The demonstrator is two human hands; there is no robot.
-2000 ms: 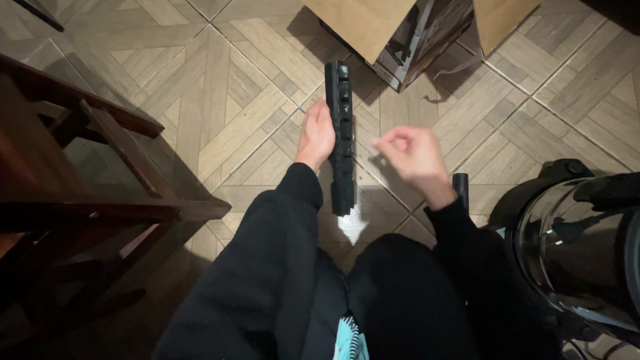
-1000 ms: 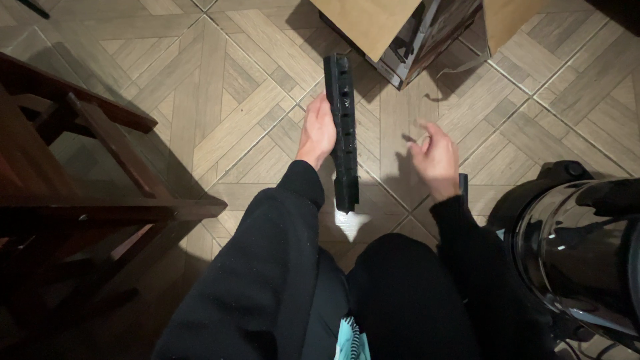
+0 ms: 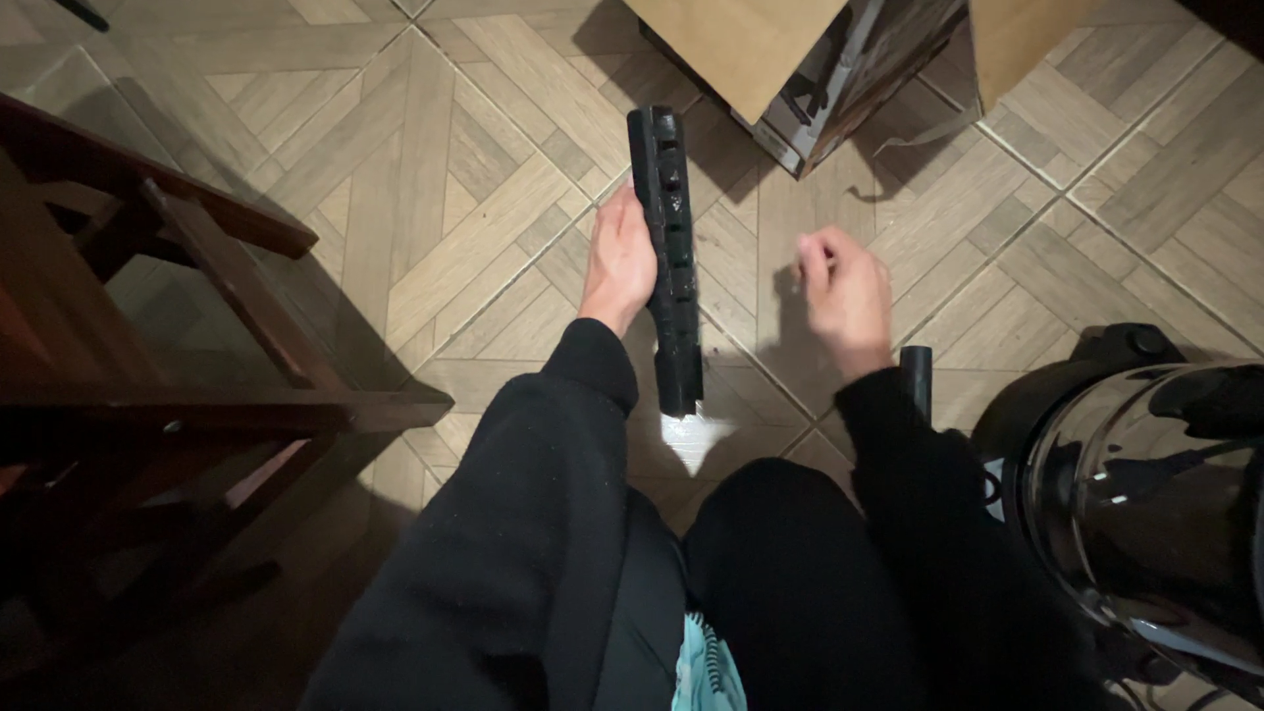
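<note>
A long, narrow black plastic part [image 3: 675, 267], with a row of notches along one side, is held on edge above the tiled floor. My left hand [image 3: 620, 259] grips its left side, the fingers partly hidden behind it. To the right of the part, and apart from it, is my right hand [image 3: 844, 286], its fingers curled with the fingertips close to the thumb. Whether something small is pinched there cannot be told. A bright patch of light [image 3: 689, 440] falls on the floor just below the part's near end.
An open cardboard box [image 3: 741, 44] stands on the floor at the top. Dark wooden furniture [image 3: 227, 410] fills the left side. At the lower right is a shiny cylindrical appliance [image 3: 1165, 484], probably a vacuum cleaner, with a black tube [image 3: 916, 383] near my right wrist.
My right hand has shifted slightly away from the black part, to the right, since the earliest frame. My left hand still grips the part in much the same place.
</note>
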